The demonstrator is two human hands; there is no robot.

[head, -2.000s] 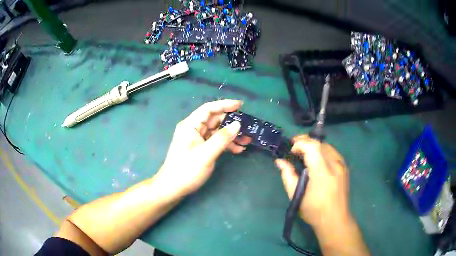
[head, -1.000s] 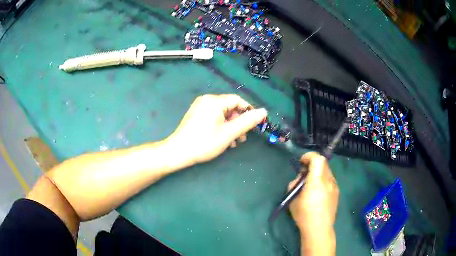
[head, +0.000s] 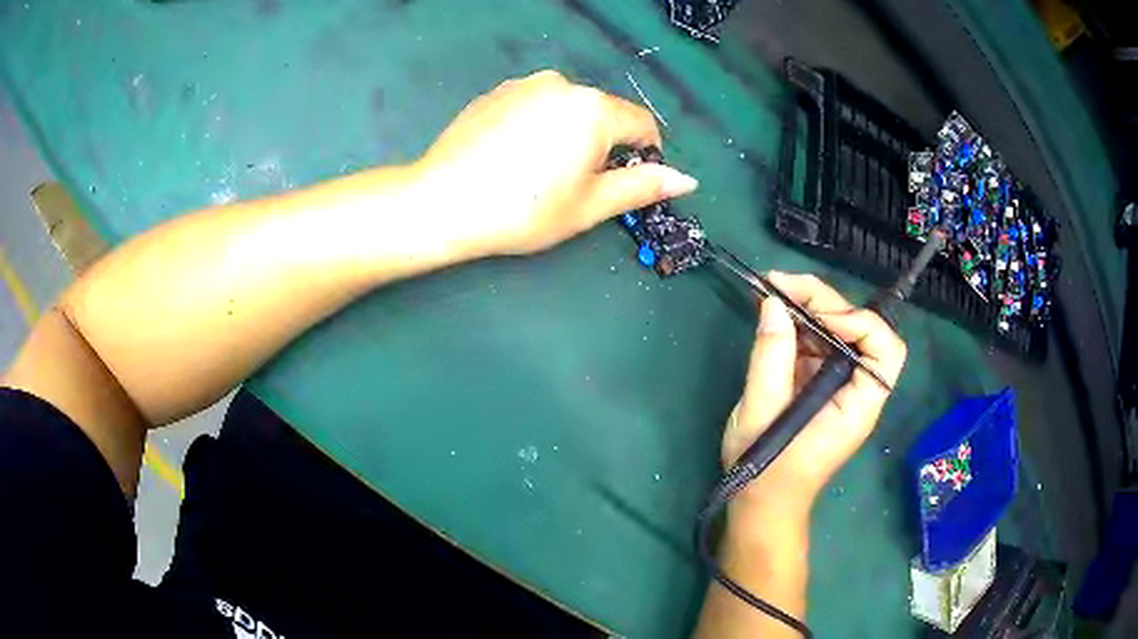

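Observation:
My left hand (head: 549, 169) holds a black circuit board (head: 665, 237) by its upper end, component side showing, with a blue part near its lower edge. My right hand (head: 817, 375) holds slim metal tweezers (head: 799, 312), their tips at the board's lower right end. The same hand also holds a black soldering iron (head: 799, 414), its metal tip pointing up and right, away from the board, its cable running down past the wrist. Whether the tweezer tips touch a part is too small to tell.
A black slatted tray (head: 861, 169) stands at upper right with a board pile (head: 986, 231) on it. A blue bin (head: 967, 481) with small coloured parts is at lower right, above a pale small box (head: 955, 584). A thin wire (head: 646, 97) lies beyond my left hand.
The view has swung right; the desoldering pump is out of view. The board has turned from its flat side to its component side. Tweezers now show in my right hand, at the board.

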